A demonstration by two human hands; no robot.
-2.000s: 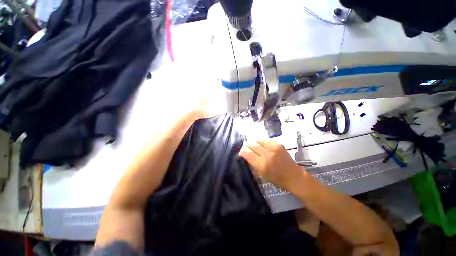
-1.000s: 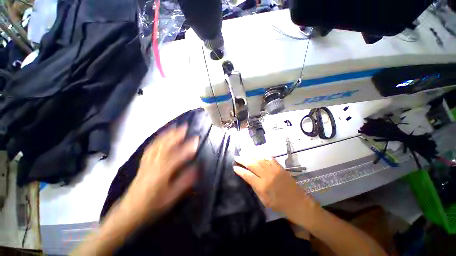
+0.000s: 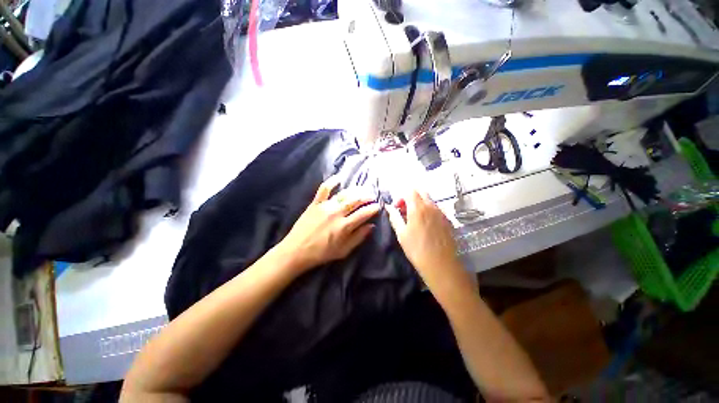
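A black garment piece (image 3: 260,212) lies on the white table and drapes over the front edge towards my lap. Its far edge reaches the needle area (image 3: 394,146) of the white sewing machine (image 3: 489,71). My left hand (image 3: 335,224) lies on the cloth, fingertips pinching it in front of the needle. My right hand (image 3: 422,232) holds the cloth edge just right of my left fingertips. A small red spot shows at its fingertips; I cannot tell what it is. Bright light washes out the presser foot.
A dark garment pile (image 3: 102,118) lies at left, near a pink strip (image 3: 254,47). Scissors (image 3: 498,149) and a black bunch of strips (image 3: 603,169) lie right of the needle area. A green basket (image 3: 666,268) stands at lower right. A ruler strip (image 3: 512,228) runs along the front edge.
My left hand has moved from sweeping flat over the cloth to beside my right fingertips at the edge. The cloth is spread wider to the left. The camera view has shifted.
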